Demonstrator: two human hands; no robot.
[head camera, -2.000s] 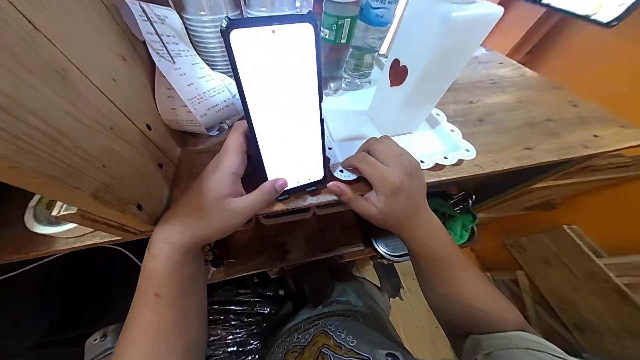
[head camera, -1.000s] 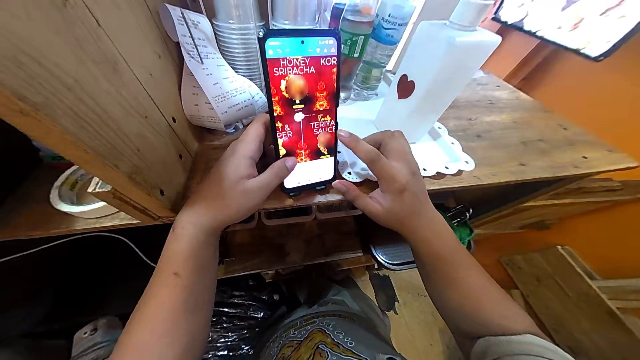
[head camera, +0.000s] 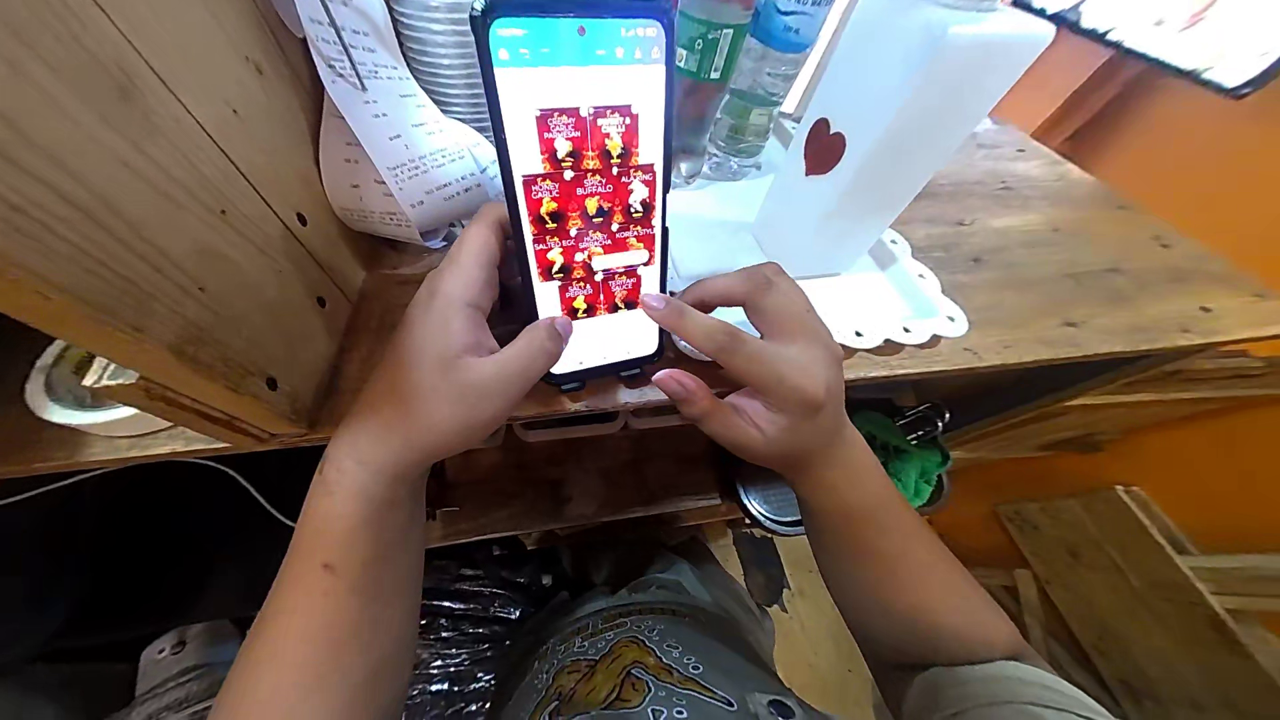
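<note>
A smartphone (head camera: 590, 200) in a dark case stands upright at the edge of a wooden counter, its lit screen showing a grid of red food pictures on white. My left hand (head camera: 460, 340) grips its left side, the thumb over the lower left of the screen and the other fingers hidden behind. My right hand (head camera: 765, 365) is at the lower right corner, index fingertip at the screen's edge and thumb apart from it; whether the fingertip touches the glass I cannot tell. Behind the phone are long paper receipts (head camera: 385, 140), stacked clear plastic cups (head camera: 445, 65) and plastic bottles (head camera: 735, 110).
A white container with a red heart (head camera: 880, 130) stands on a white scalloped tray (head camera: 935, 315) at right. A wooden panel (head camera: 160, 180) rises at left, with a roll of tape (head camera: 65, 395) beneath. Green cloth (head camera: 905, 460) and loose wooden boards (head camera: 1130, 590) lie lower right.
The screen has gone from blank white to enlarged red food pictures, then to a smaller full grid. My right hand's index finger has moved from beside the phone to its screen edge.
</note>
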